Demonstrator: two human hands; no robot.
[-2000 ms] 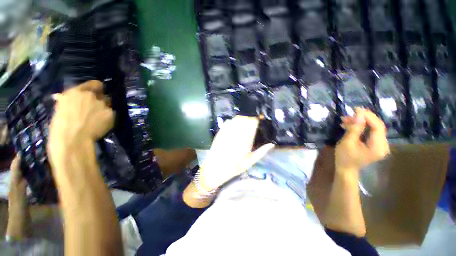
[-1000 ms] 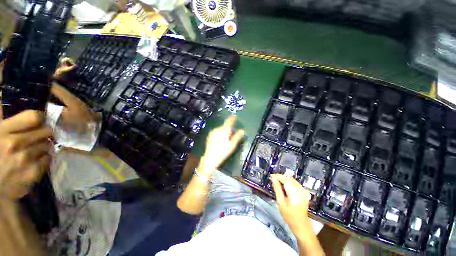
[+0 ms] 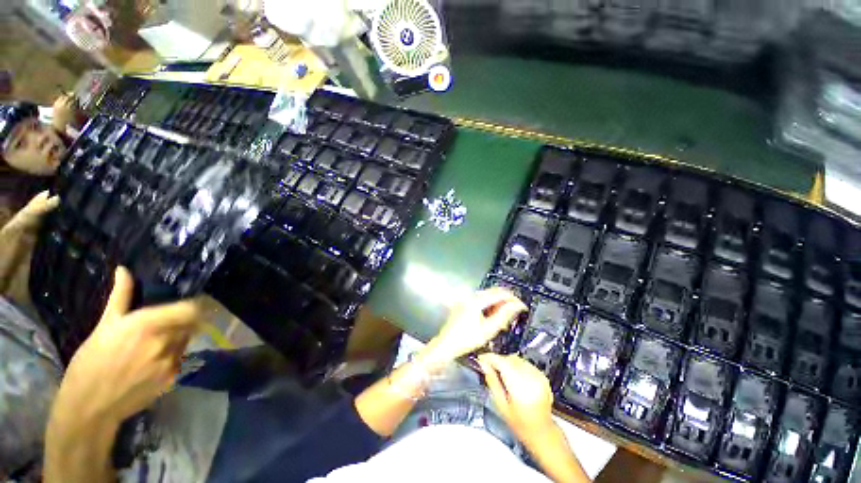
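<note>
A black blister tray (image 3: 618,430) lies at the right, with rows of black housings (image 3: 618,271) in its pockets. My left hand (image 3: 469,327) is at the tray's near left corner, fingers bent over a dark area. I cannot tell whether it holds a part. My right hand (image 3: 522,389) is just below it at the front edge, thumb and fingers close together; anything between them is too small to see. A pile of small silvery inserts (image 3: 445,211) lies on the green surface left of the tray.
Another filled black tray (image 3: 354,179) is at the left, with a clear plastic bag (image 3: 289,110) at its far end. Another person's arm (image 3: 123,363) and a blurred, raised black tray (image 3: 113,203) are at far left. A fan (image 3: 407,38) stands behind.
My left hand has moved from beside the insert pile to the tray's near left corner. My right hand has moved slightly left and down. The co-worker's tray has swung down and rightward.
</note>
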